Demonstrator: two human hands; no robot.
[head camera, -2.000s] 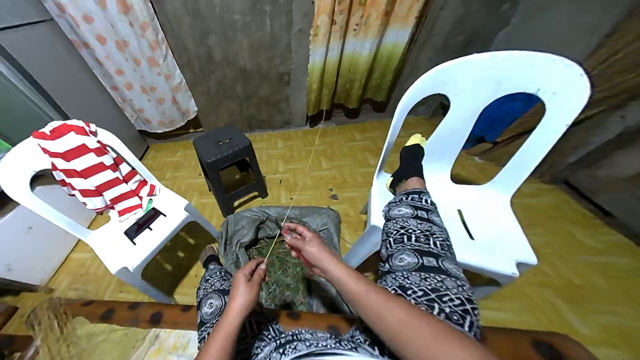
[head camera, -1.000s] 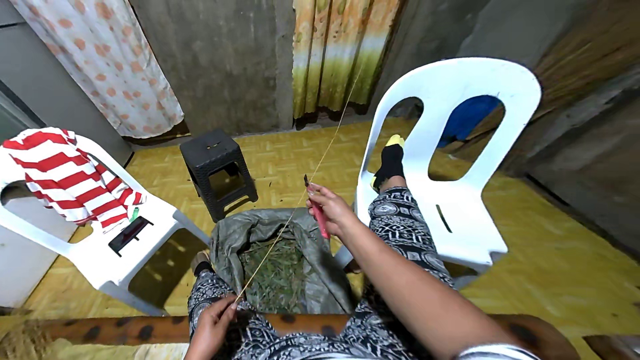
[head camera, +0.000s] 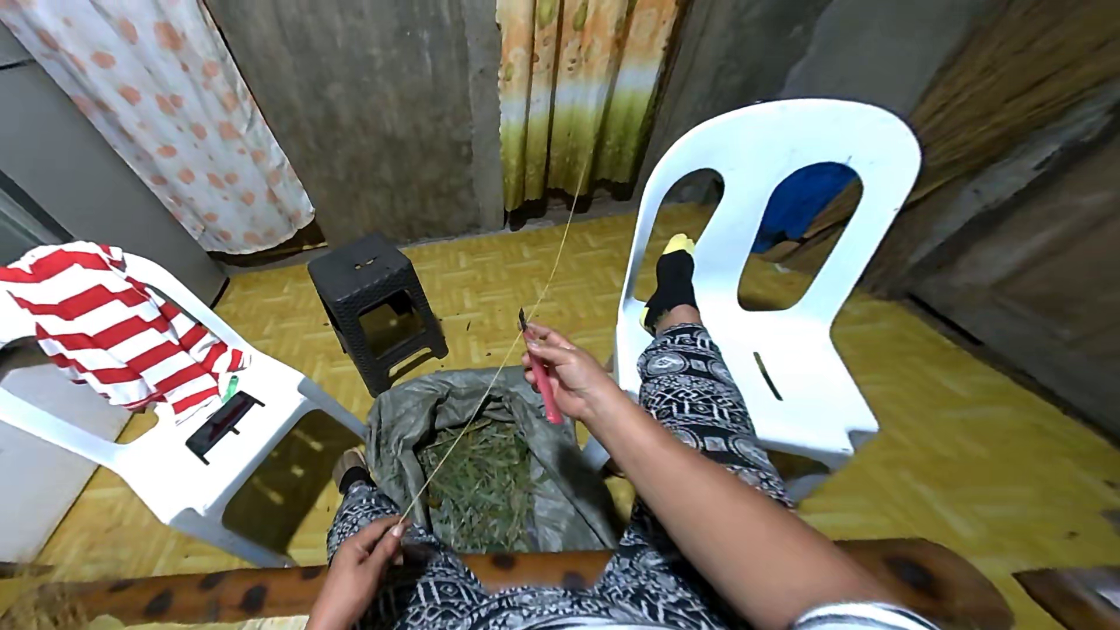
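Observation:
A long thin straw-coloured stalk (head camera: 472, 416) runs up and to the right from my left hand (head camera: 363, 560), which pinches its lower end above my left thigh. My right hand (head camera: 564, 372) holds a small knife with a pink-red handle (head camera: 544, 385); its dark blade points upward and lies against or very near the stalk. Whether my right fingers also touch the stalk is hard to tell. Below the hands, between my legs, a grey-green sack (head camera: 569, 490) stands with its mouth spread, holding green plant trimmings (head camera: 481, 481).
My right foot rests on a white plastic chair (head camera: 796, 350). Another white chair (head camera: 271, 402) at left bears a red-and-white striped cloth (head camera: 114, 324) and a dark phone-like device (head camera: 225, 426). A black plastic stool (head camera: 376, 297) stands beyond the sack. Dried stalks (head camera: 52, 586) lie at lower left.
Two seconds ago both hands were close together over the sack. They have moved apart, the left one down toward my thigh, and the knife has come into plain view in my right hand.

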